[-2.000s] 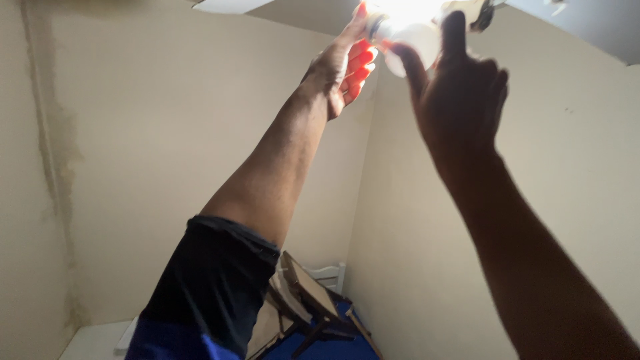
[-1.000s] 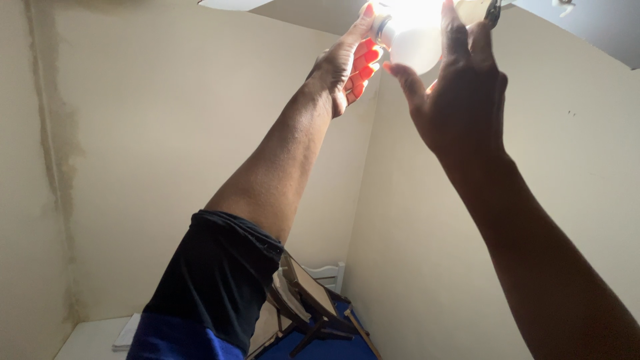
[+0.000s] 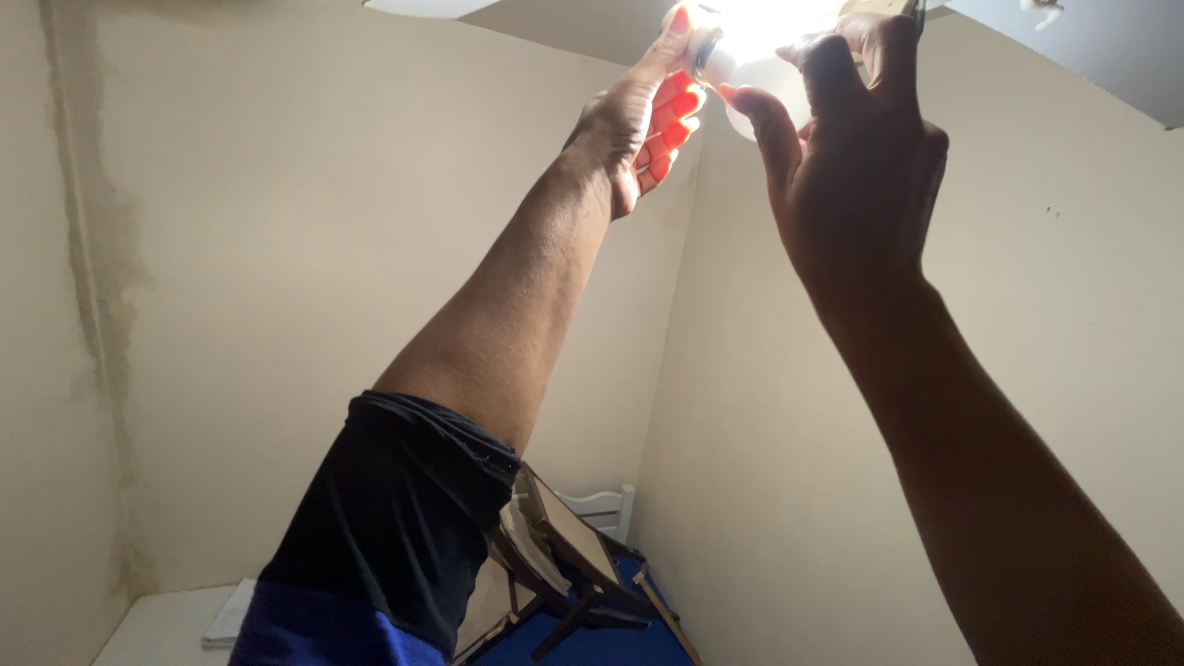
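Observation:
High at the top of the view, a lit lamp [image 3: 772,79] glares white, with a rounded frosted bulb or shade below the glare. My left hand [image 3: 638,116] grips a pale round fitting [image 3: 698,46] at the lamp's left side, its fingers glowing red in the light. On the right, my right hand [image 3: 851,139] is raised with thumb and fingers bent around the frosted part; glare hides whether it grips or only touches it. A dark-and-blue sleeve [image 3: 398,518] covers my left upper arm.
Pale ceiling fan blades [image 3: 1073,46] spread beside the lamp. Cream walls meet in a corner, one stained [image 3: 111,259]. Far below, overturned wooden chairs [image 3: 573,546] lie on a blue surface [image 3: 555,638] near a white slatted headboard or chair back [image 3: 601,509]. A white surface [image 3: 157,624] stands at lower left.
My right hand's fingers have shifted around the frosted part; the index finger pointed up before and is bent now. My left hand stays at the fitting.

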